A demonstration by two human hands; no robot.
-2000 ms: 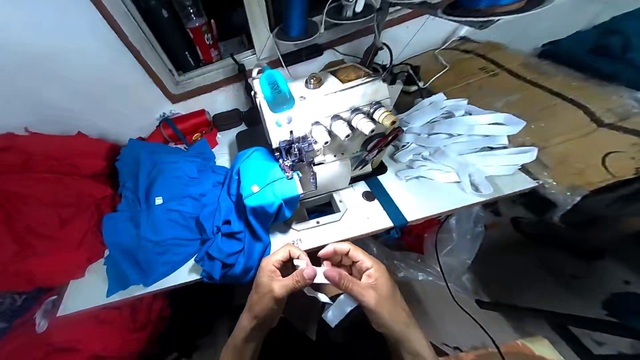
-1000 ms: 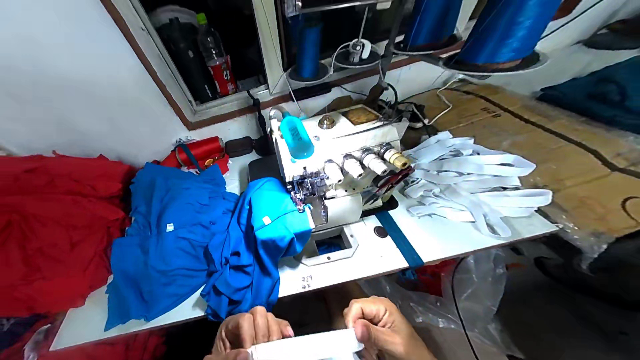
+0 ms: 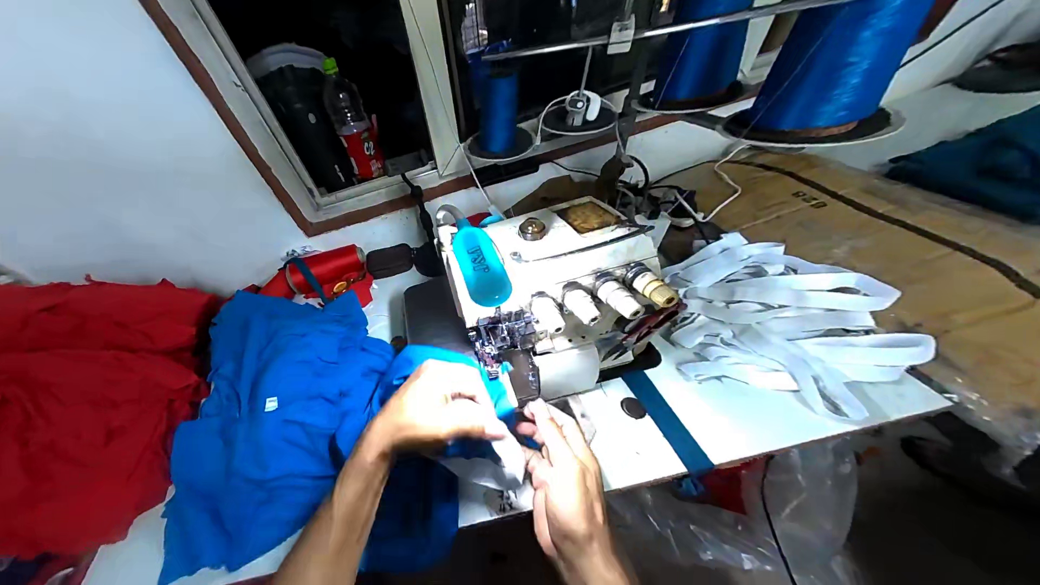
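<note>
In front of the needle area of a white overlock sewing machine (image 3: 561,268), my left hand (image 3: 435,406) grips a white elastic band (image 3: 508,459) together with an edge of blue fabric. My right hand (image 3: 565,479) pinches the same band from the right, its fingertips close to my left ones. The blue garment (image 3: 276,439) spreads over the table to the left, with part of it bunched beneath my left hand and beside the presser foot. Exactly how the band lies against the fabric is partly hidden by my fingers.
Red fabric (image 3: 89,406) is heaped at the far left. White elastic loops (image 3: 796,317) lie right of the machine. Blue thread cones (image 3: 837,65) stand behind it, near a window with a bottle (image 3: 355,130). Clear plastic (image 3: 723,520) hangs below the table's front edge.
Both hands have moved from the table's front edge up to the machine's needle area, bringing the white band with them. My left hand has taken hold of the blue fabric.
</note>
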